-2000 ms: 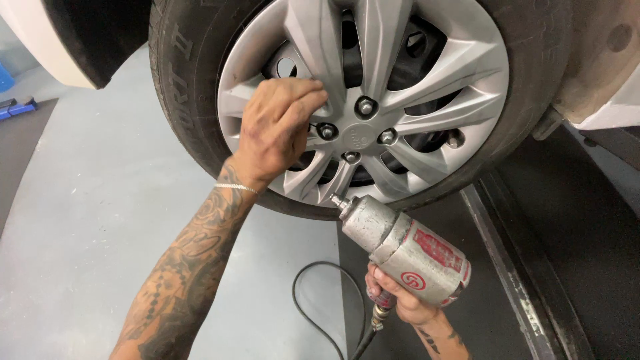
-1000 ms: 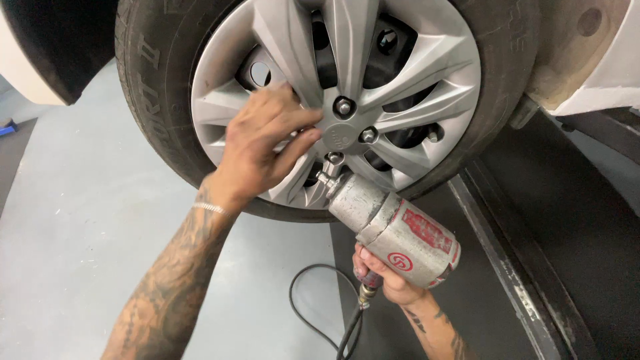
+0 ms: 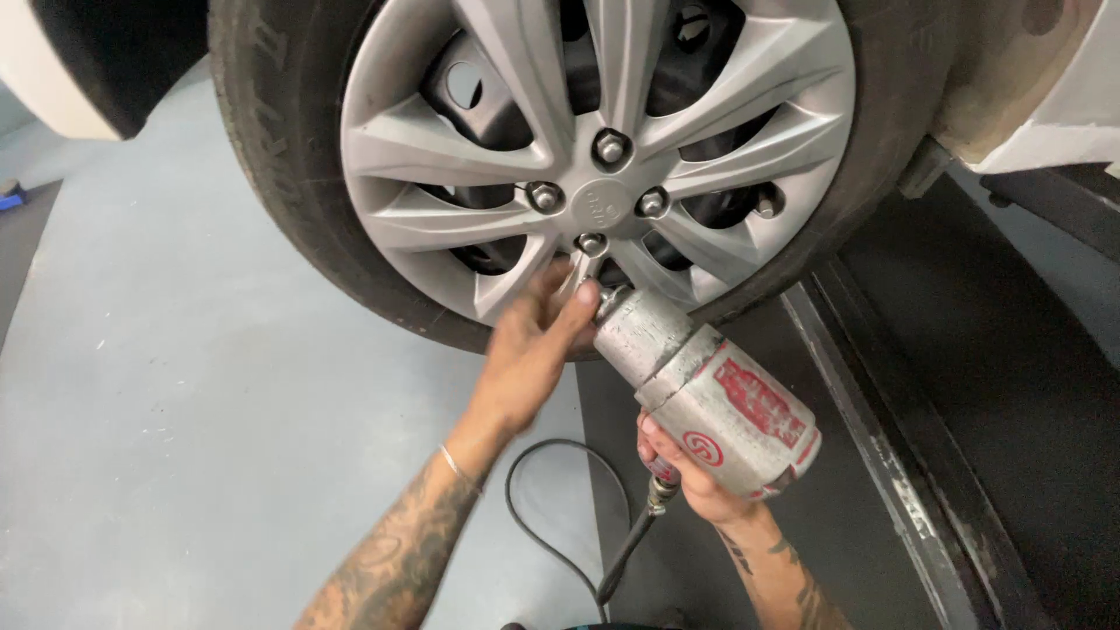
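My right hand (image 3: 691, 464) grips the handle of a worn silver-and-red pneumatic impact wrench (image 3: 709, 394), its nose pointing up and left at the lower part of the wheel. An air hose (image 3: 626, 556) joins the handle from below. My left hand (image 3: 538, 341), slightly blurred, has its thumb and fingers at the wrench's nose (image 3: 612, 300); whether it grips the nose I cannot tell. Just above is a lug nut (image 3: 590, 244) in the silver wheel cover (image 3: 507, 188), and more lug nuts, such as the top one (image 3: 611, 147), surround its hub cap (image 3: 597, 206). A black tire (image 3: 289, 175) encircles the cover.
White body panels (image 3: 1072, 131) flank the wheel at upper left and right. A long metal-edged rail (image 3: 875, 455) runs along the dark floor at the right. The hose forms a loop on the grey floor (image 3: 175, 394). A blue object (image 3: 12, 197) lies at the far left.
My left hand has moved from beside the left lug nut and wheel centre down to the wrench's nose. The wrench stays in my right hand.
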